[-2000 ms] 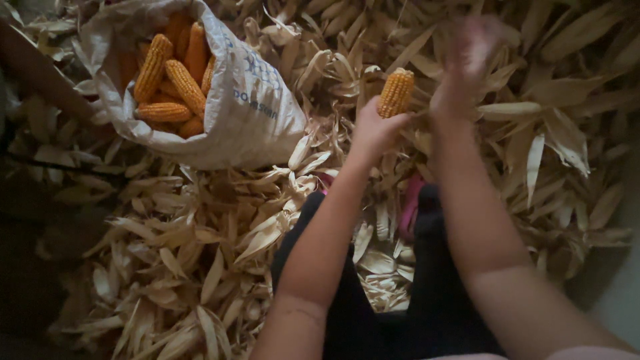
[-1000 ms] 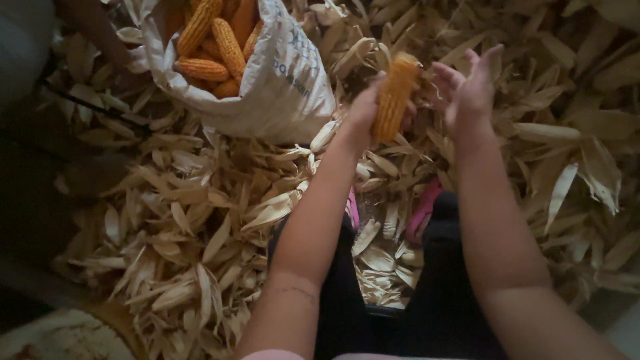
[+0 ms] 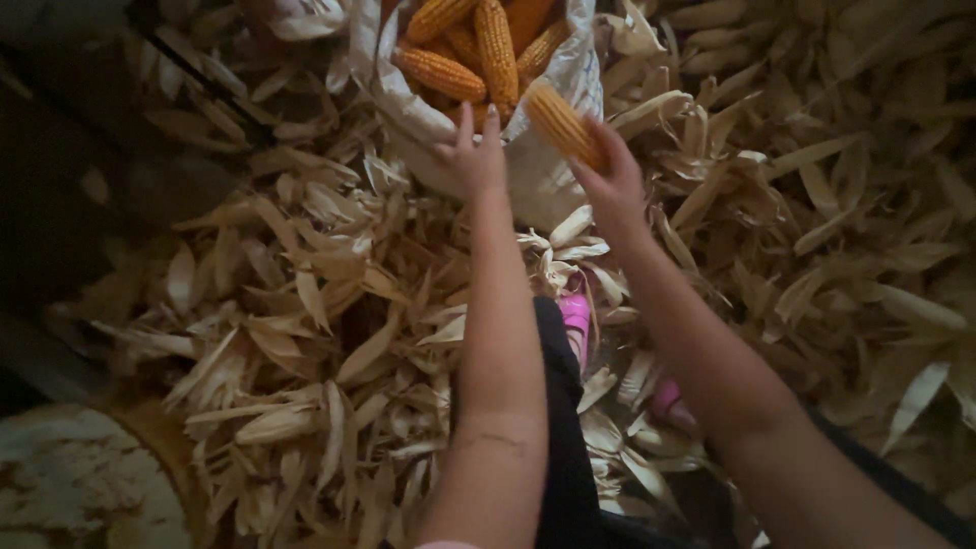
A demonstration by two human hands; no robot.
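A husked ear of corn is in my right hand, its free end tilted up and left beside the rim of a white woven sack. Several orange husked ears lie inside that sack. At the front rim is my left hand, fingers spread and pointing at the ears, holding nothing; whether its fingertips touch the sack or an ear, I cannot tell.
Dry corn husks cover the floor around my feet, in pink shoes. A round object with a pale, patchy top stands at the lower left. A thin dark rod slants across the upper left.
The ear was in my left hand in both earlier frames; my right hand holds it now. Both hands have moved to the sack. The view has shifted left.
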